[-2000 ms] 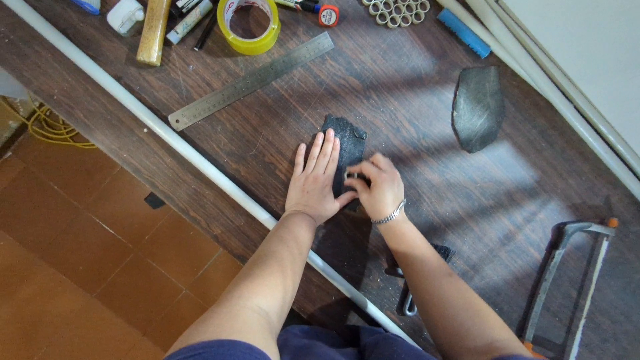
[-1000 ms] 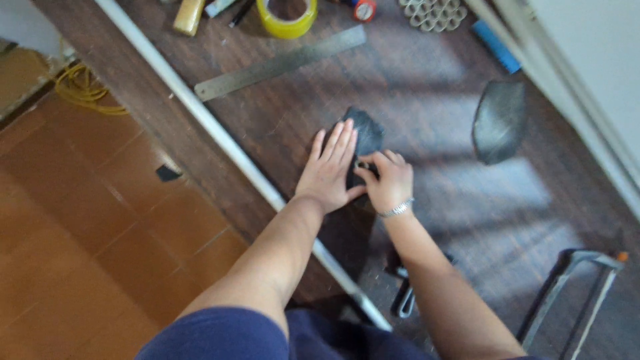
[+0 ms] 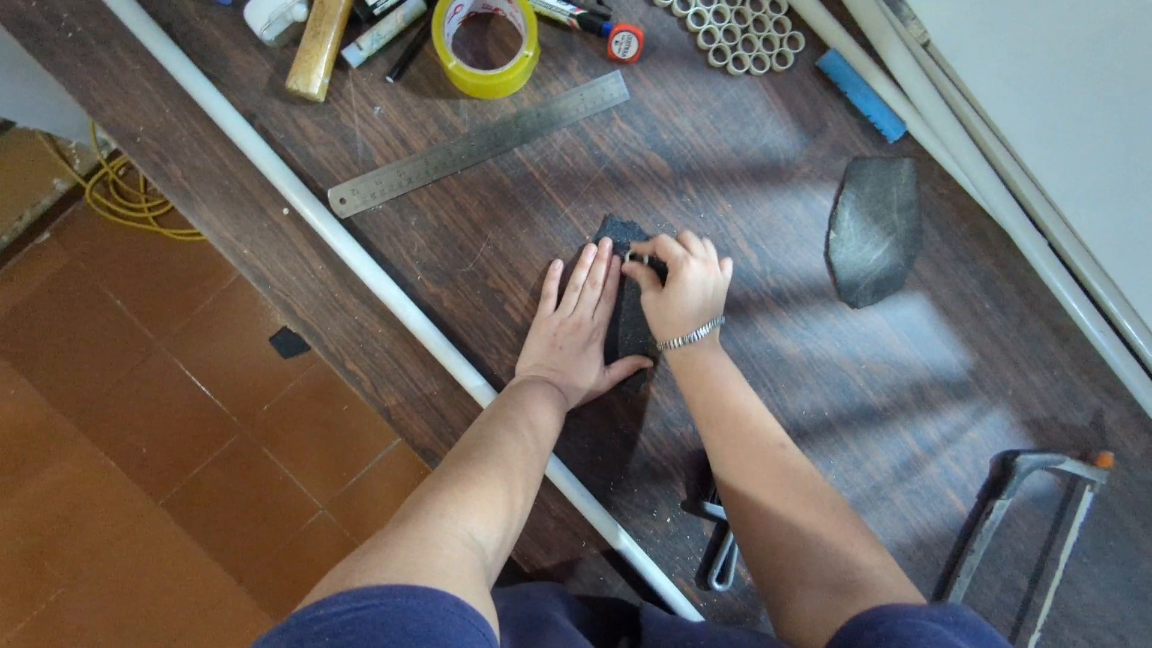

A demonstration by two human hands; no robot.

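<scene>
My left hand (image 3: 576,328) lies flat, fingers stretched out, on a dark, rough-surfaced piece (image 3: 634,328) on the wooden table, pressing on its left side. Right beside it, my right hand (image 3: 679,279), with a metal bracelet at the wrist, pinches a small pale ring (image 3: 629,256) between thumb and fingertips against the dark piece. Most of the ring is hidden by the fingers. Many similar short tube rings (image 3: 742,38) stand grouped at the top. A steel ruler (image 3: 477,144) lies up and left of my hands.
A long white tube (image 3: 360,268) crosses the table at left; more tubes (image 3: 1008,180) lie at right. Around are yellow tape (image 3: 486,79), a wooden handle (image 3: 319,54), a blue strip (image 3: 861,95), a dark flat slab (image 3: 873,232), a hacksaw (image 3: 990,504) and a clamp (image 3: 720,549) near my right forearm.
My left hand stays spread on the dark piece. My right hand keeps its pinch beside it, with only small shifts over the piece's surface.
</scene>
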